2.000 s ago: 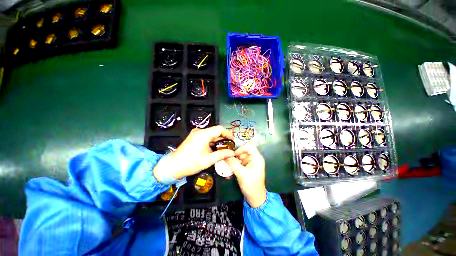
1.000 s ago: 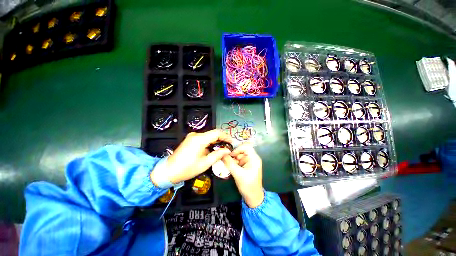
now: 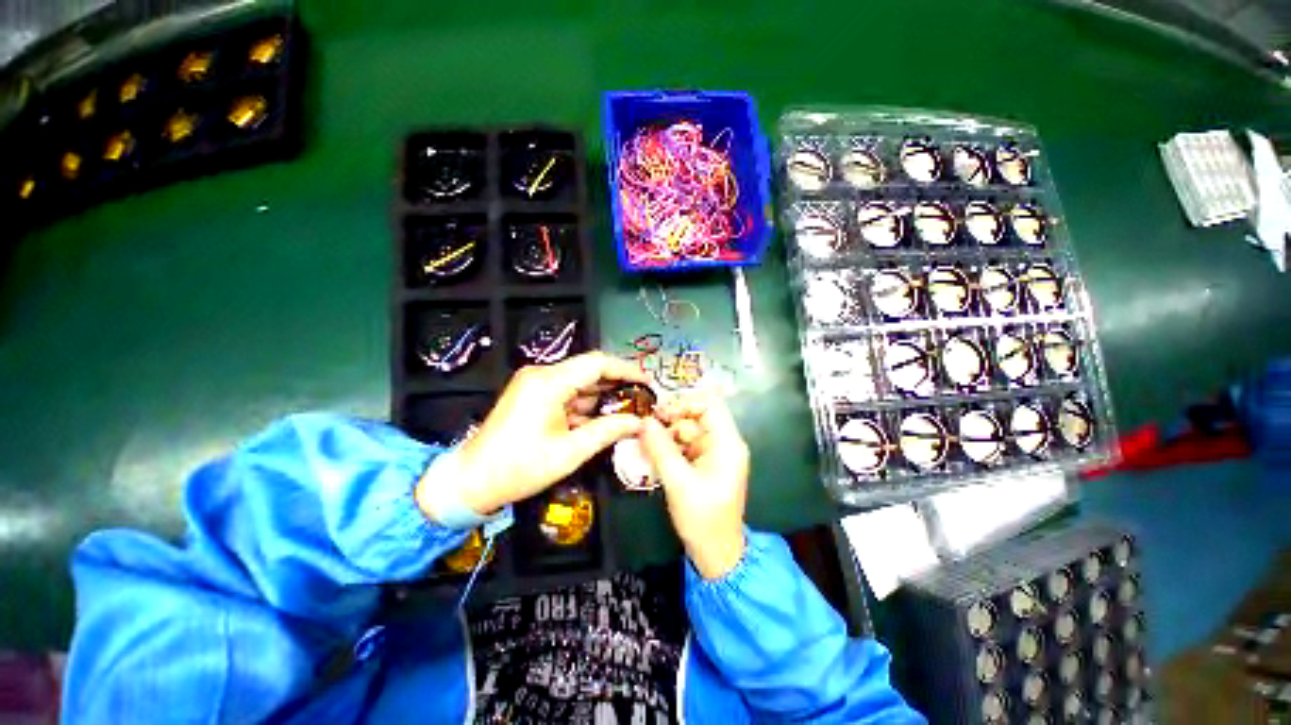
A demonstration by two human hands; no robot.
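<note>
My left hand (image 3: 545,432) holds a black-rimmed round housing (image 3: 627,402) with a dark amber inside, over the right edge of the black pocket tray (image 3: 493,295). My right hand (image 3: 701,467) is at the housing's right side, fingertips pinched against it. A silver-white disc part (image 3: 636,463) hangs just below the housing, between both hands. Whether a wire is between my fingers cannot be told. The tray holds black units with yellow, red, blue and pinkish wires across them, and gold housings (image 3: 566,517) in its near pockets.
A blue bin (image 3: 758,184) of pink-red wires stands behind my hands, with loose wires (image 3: 673,363) and a slim white tool (image 3: 745,323) nearer. A clear blister tray (image 3: 946,484) of silver discs is at right, a stacked tray (image 3: 920,623) lower right, another black tray (image 3: 290,106) far left.
The view has shifted, so the trays and bin sit further left. The housing is tilted a little differently and shows more amber inside. Both hands stay together around the housing and disc.
</note>
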